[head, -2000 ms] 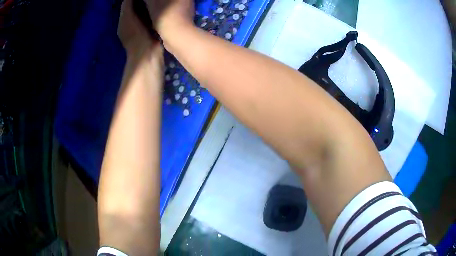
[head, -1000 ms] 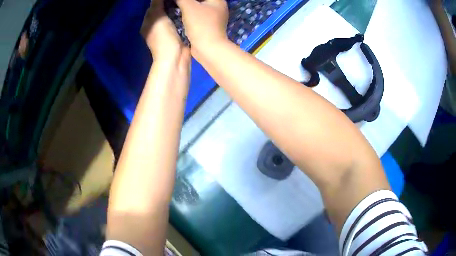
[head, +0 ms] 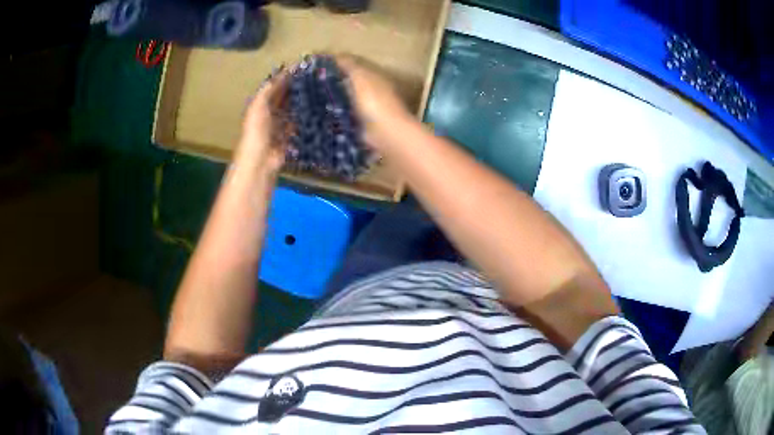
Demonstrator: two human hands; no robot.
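Note:
A heaped pile of small dark pronged inserts [head: 327,123] is held between my two hands over the cardboard tray [head: 212,102]. My left hand [head: 265,119] cups the pile's left side and my right hand [head: 369,102] cups its right side. The fingers are blurred and partly hidden by the pile. Dark stacked housings [head: 191,24] lie across the tray's back left corner. A single housing [head: 624,190] sits on the white sheet [head: 577,161] at the right.
A black ring-shaped item [head: 709,217] lies on the white sheet. The blue bin [head: 628,25] with loose inserts is at the back right. A blue stool [head: 305,242] stands below the tray. Orange-red loop handles [head: 153,53] lie left of the tray. Part of a person [head: 755,382] shows at the lower right.
My hands have left the blue bin and are over the cardboard tray with a pile of inserts between them. The view has swung left, so the bin and white sheet now appear at the right.

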